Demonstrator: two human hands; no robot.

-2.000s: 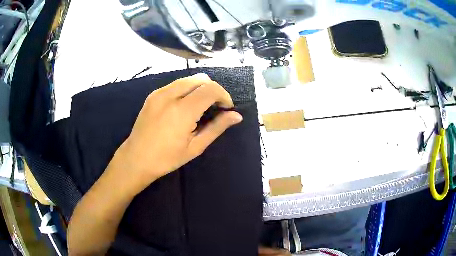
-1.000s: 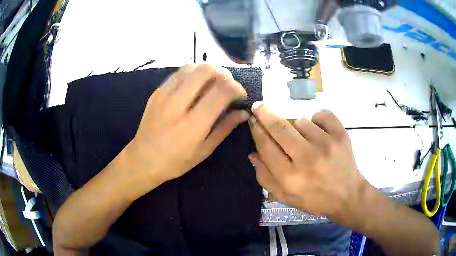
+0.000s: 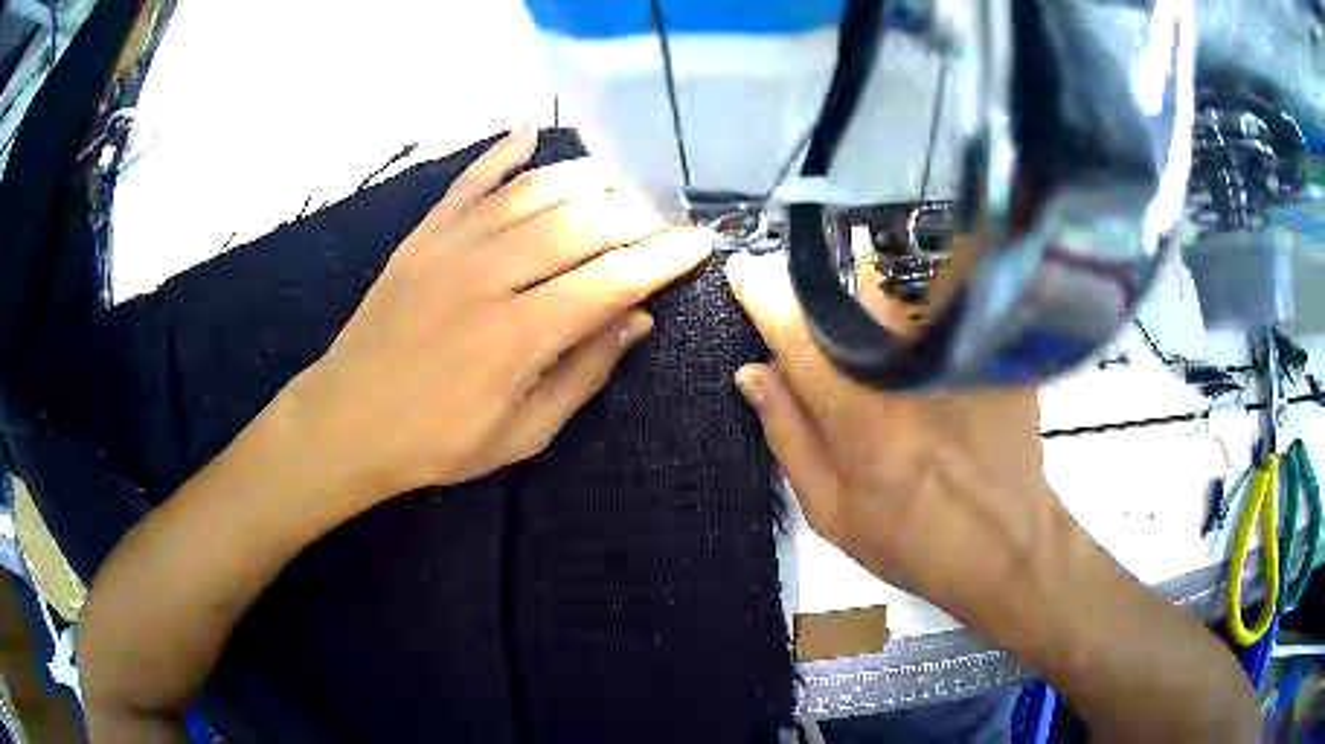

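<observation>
A black fabric panel (image 3: 639, 538) lies on the white machine table, with a frayed right edge. My left hand (image 3: 480, 320) lies spread on the panel, its index fingertip close to the small metal parts at the presser foot (image 3: 744, 228). My right hand (image 3: 916, 451) is at the panel's right edge, its thumb tip beside the edge. Its fingers reach up near the needle area and are partly hidden behind the blurred shiny metal part of the machine head (image 3: 1068, 189). Whether the right fingers pinch the cloth is not clear.
Scissors with a yellow loop (image 3: 1253, 560) and a green loop lie at the right, near black thread scraps. A tan tape piece (image 3: 840, 632) and a marked ruler strip (image 3: 916, 673) are at the front edge. More black cloth (image 3: 44, 218) hangs along the left edge.
The view has shifted, with the machine head now large at the upper right. The right hand came in from outside the picture. Both hands and the panel's top edge are now close to the presser foot.
</observation>
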